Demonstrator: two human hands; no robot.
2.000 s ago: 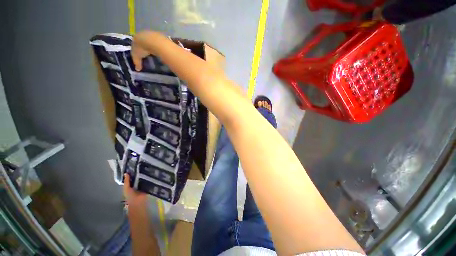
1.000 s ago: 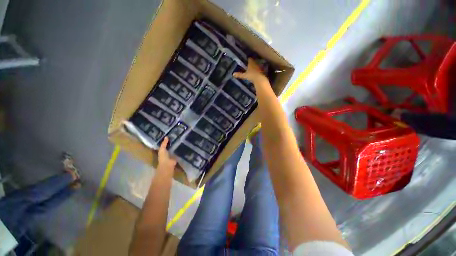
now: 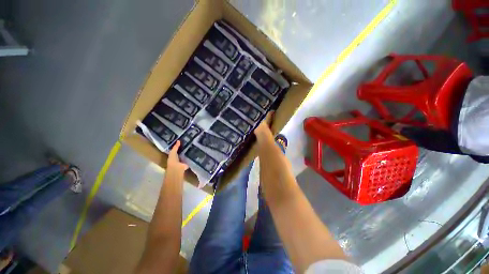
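Observation:
A blister tray with rows of black phone housings lies inside an open brown carton on the floor. The tray sits at a slant, and dark layers show under its right edge. My left hand holds the tray's near left edge, with its fingertips on the rim. My right hand is at the tray's right long edge, its fingers around the edge between tray and carton wall. The undersides of the tray and some of my fingers are hidden.
Red plastic stools stand to the right, with another person's sleeve beside them. Another person's legs are at the left. Brown cardboard lies at the lower left. Yellow lines cross the grey floor.
The tray has gone from tilted at the carton's side to lying inside it. My right hand has moved from the tray's far end down along its right edge. My left hand stays near the same corner.

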